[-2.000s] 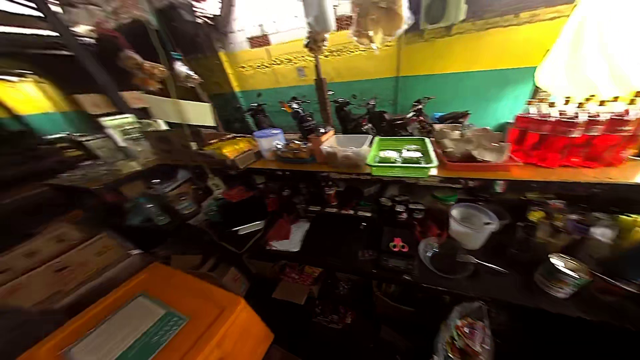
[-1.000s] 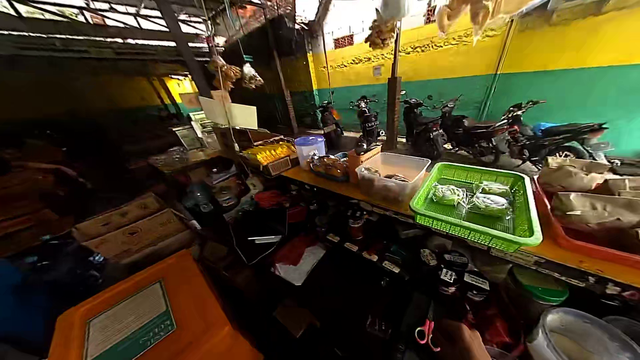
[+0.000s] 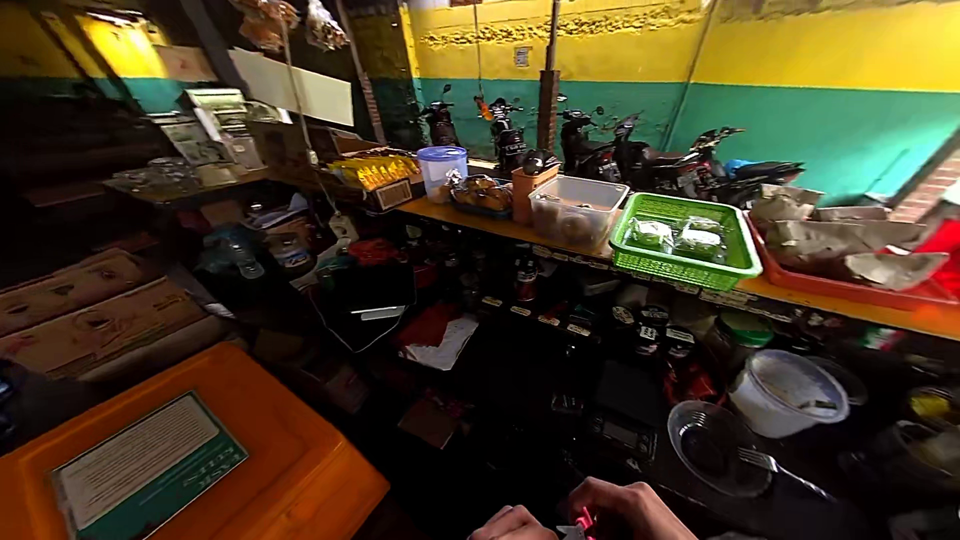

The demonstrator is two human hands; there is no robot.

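Both hands are at the bottom edge of the head view, close beside each other. My right hand (image 3: 626, 510) is closed around pink-handled scissors (image 3: 584, 521), whose metal shows between the two hands. My left hand (image 3: 512, 525) has its fingers curled just left of the scissors; what it holds, if anything, is hidden. To the right of the hands, a glass plate (image 3: 709, 446) lies on the dark counter with a fork (image 3: 787, 474) across its rim. Behind the plate stands a translucent plastic tub (image 3: 787, 394).
An orange box (image 3: 300, 450) stands at lower left. Along the raised wooden shelf are a green basket (image 3: 679, 274) with wrapped packets, a clear plastic container (image 3: 574, 214) and a red tray (image 3: 847, 292) with paper bags. A dark kitchen scale (image 3: 622, 431) lies beyond the hands.
The scissors were further up on the counter, with one hand reaching at them a second ago; now they are in my right hand at the bottom edge. My left hand has come into view.
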